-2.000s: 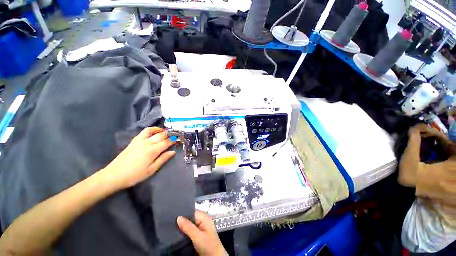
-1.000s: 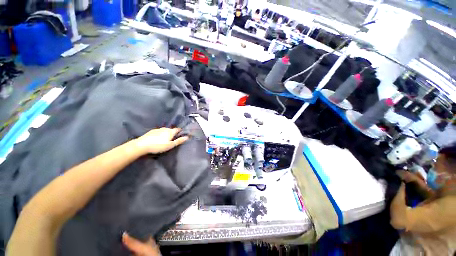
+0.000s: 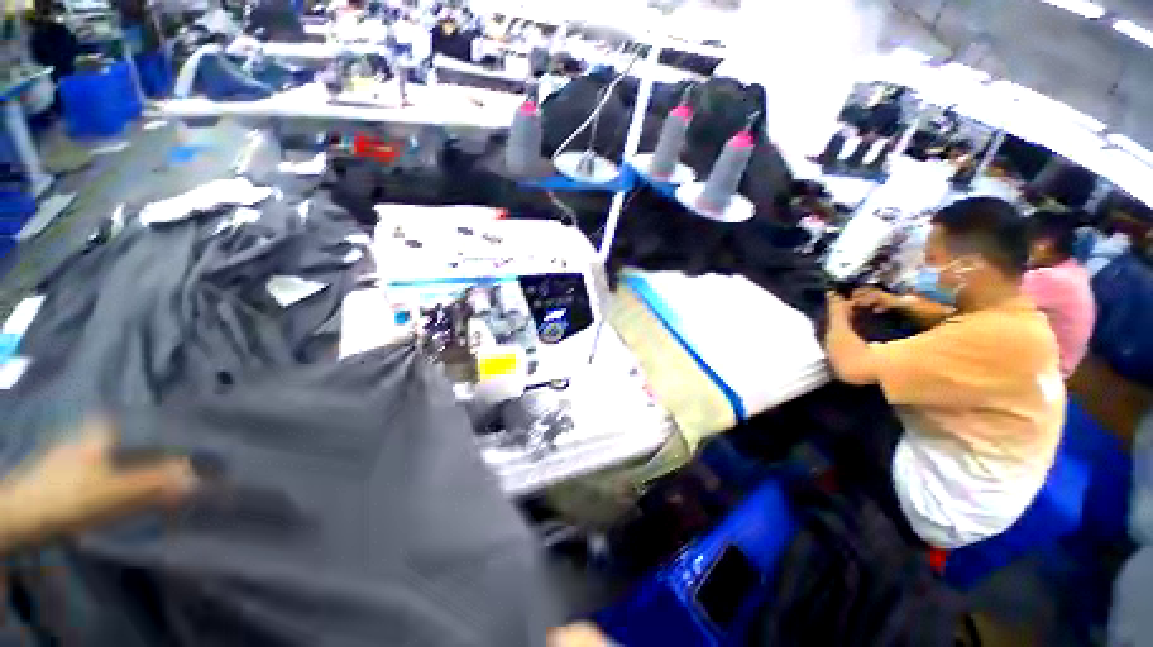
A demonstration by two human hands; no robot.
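Note:
A large dark grey garment panel [image 3: 341,506] spreads across the lower left, its right edge hanging past the front of the overlock machine [image 3: 481,272]. My left hand [image 3: 101,487] is blurred at the left edge, over the panel, with fingers stretched out; its grip is unclear. Only a bit of my right hand [image 3: 579,634] shows at the bottom edge, beside the panel's lower right border; its grip is hidden. The needle area [image 3: 443,335] has no cloth visibly under it. A pile of grey pieces [image 3: 164,278] with white patches lies behind and left.
Thread cones [image 3: 727,171] stand behind the machine. A beige cloth cover [image 3: 670,367] lies between it and a white table [image 3: 746,329]. A blue bin [image 3: 746,531] with a dark phone [image 3: 727,584] is below right. A masked person [image 3: 974,367] sits at the right, another behind.
The view has swung right. The panel has come away from the needle area and now spreads toward me, lower left. My left hand has moved down and left; my right hand is nearly out of view.

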